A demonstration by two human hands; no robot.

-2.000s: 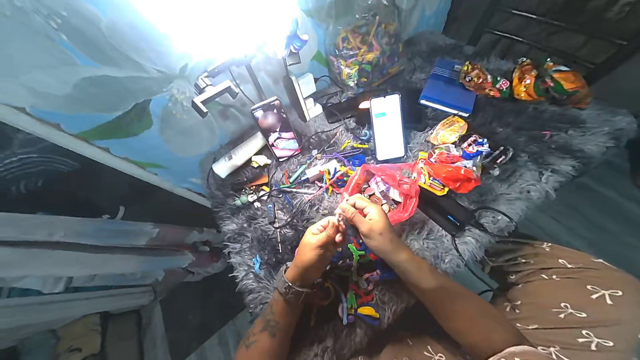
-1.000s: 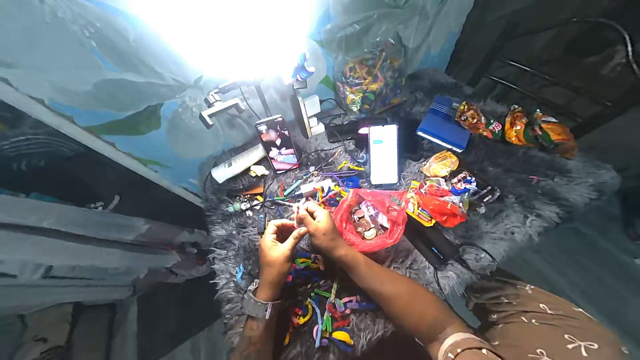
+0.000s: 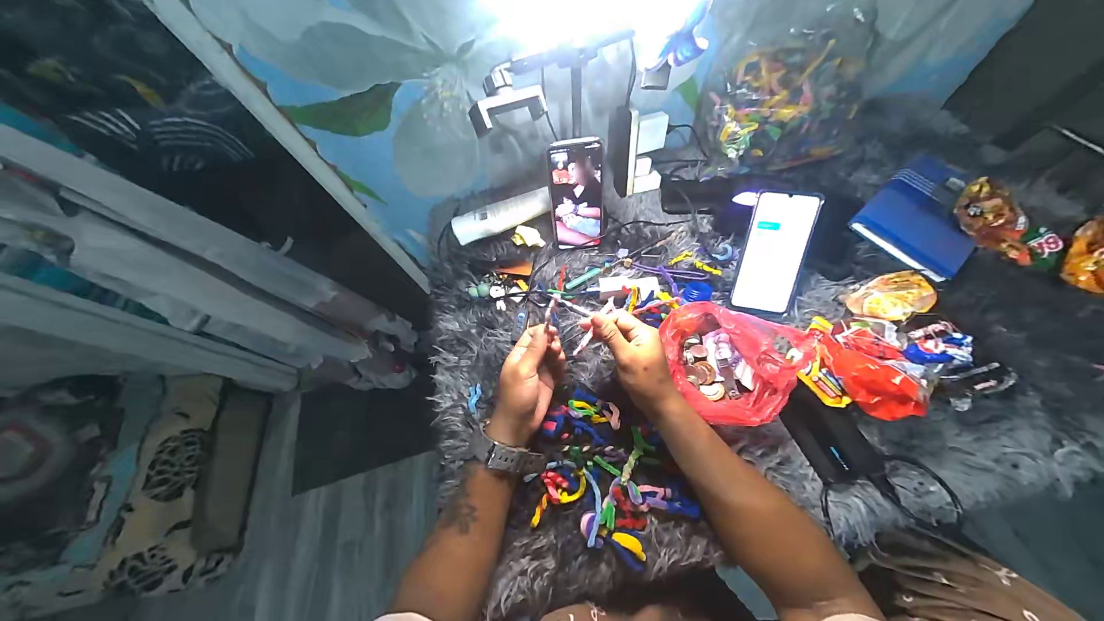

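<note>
My left hand (image 3: 528, 379), with a watch at its wrist, pinches one end of a pale pink fuzzy strip (image 3: 571, 305), which looks like a pipe cleaner. My right hand (image 3: 634, 349) grips the strip's other part between thumb and forefinger, and a short piece hangs below. Bent, twisted colored pipe cleaners (image 3: 604, 483) lie on the gray furry cover beneath my wrists. Just right of my right hand, a red plastic bag (image 3: 759, 388) stands open with coins (image 3: 703, 373) inside. More colored strips (image 3: 660, 297) lie beyond my hands.
A lit phone (image 3: 576, 194) leans at the back, and a second phone (image 3: 776, 250) lies right of it. Around them are a white tube (image 3: 500, 216), a blue notebook (image 3: 914, 216), snack wrappers (image 3: 871, 371), a black device with a cable (image 3: 832, 440) and a clear bag of colored strips (image 3: 776, 103).
My hands have moved apart, and the pale pink strip now shows stretched between them. The view has shifted.
</note>
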